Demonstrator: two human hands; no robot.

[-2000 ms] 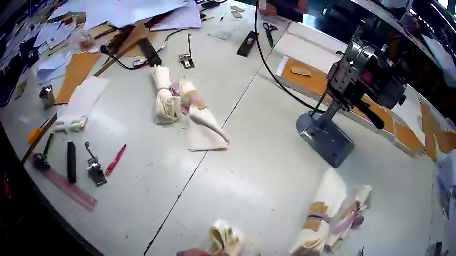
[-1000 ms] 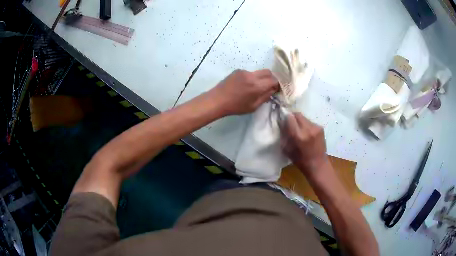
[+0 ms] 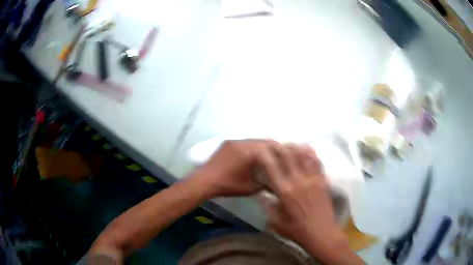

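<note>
The frame is blurred. My left hand [image 3: 238, 168] and my right hand [image 3: 303, 194] are together over the white cloth bundle [image 3: 339, 163] near the table's front edge. The fingers overlap and hide the middle of the bundle and any tie strip. White cloth shows to the right of my right hand, and a pale end shows left of my left hand. Both hands appear closed on the bundle. An orange-brown card [image 3: 359, 237] lies partly under my right forearm.
Tied bundles [image 3: 381, 124] lie at the right. Shears [image 3: 412, 227] and a dark bar [image 3: 437, 239] lie at the lower right. A black bar [image 3: 102, 61], a pink ruler [image 3: 103, 87] and a metal attachment [image 3: 129, 61] lie at the upper left. The grey machine base [image 3: 394, 23] is at the top right.
My hands have come together and now overlap on the bundle, which has turned to lie more across the view. The view has shifted, showing more of the table's far part.
</note>
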